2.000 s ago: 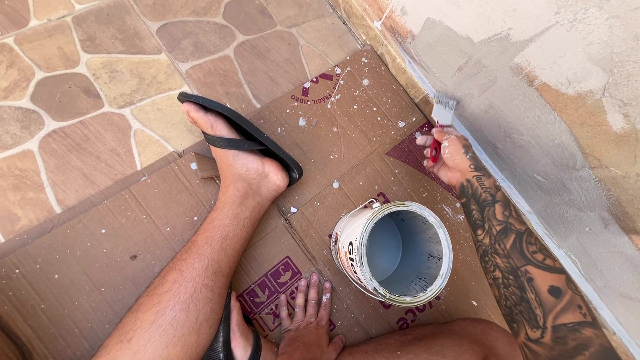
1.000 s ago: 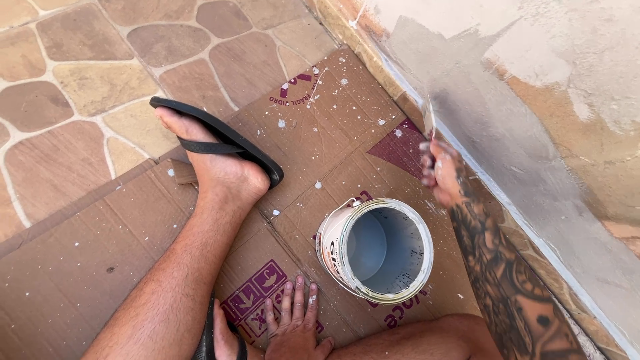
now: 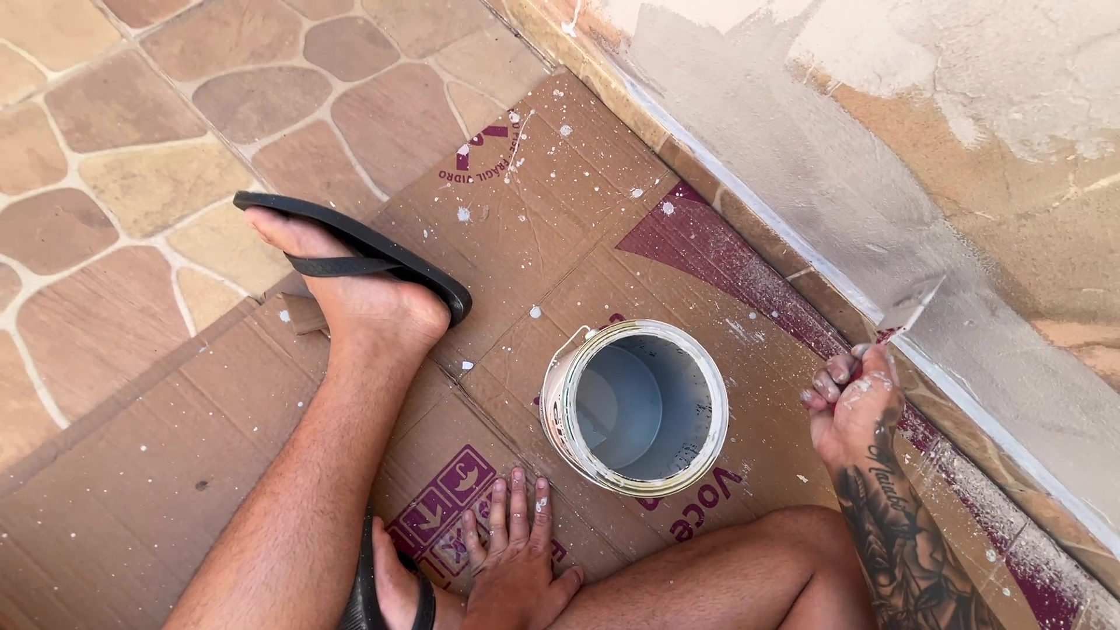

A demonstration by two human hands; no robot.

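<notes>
My right hand [image 3: 856,398], specked with paint, grips a paintbrush [image 3: 910,306] by its red handle, most of which the fingers hide. The bristles are at the base of the wall [image 3: 840,166], which is partly coated in grey paint. Between my hands an open metal paint can [image 3: 637,407] with a wire handle stands upright on the cardboard, bluish-grey paint inside. My left hand [image 3: 516,560] rests palm down on the cardboard, fingers spread and holding nothing, left of and below the can.
Flattened cardboard [image 3: 525,254], spattered with paint, covers the floor. A narrow stone-look skirting [image 3: 752,219] runs along the wall's foot. Patterned floor tiles [image 3: 131,188] lie at the upper left. My foot in a black flip-flop [image 3: 385,262] is on the cardboard's left part; my other leg lies below the can.
My right hand has moved with the brush down along the wall's base, toward the lower right. My left hand still rests on the cardboard.
</notes>
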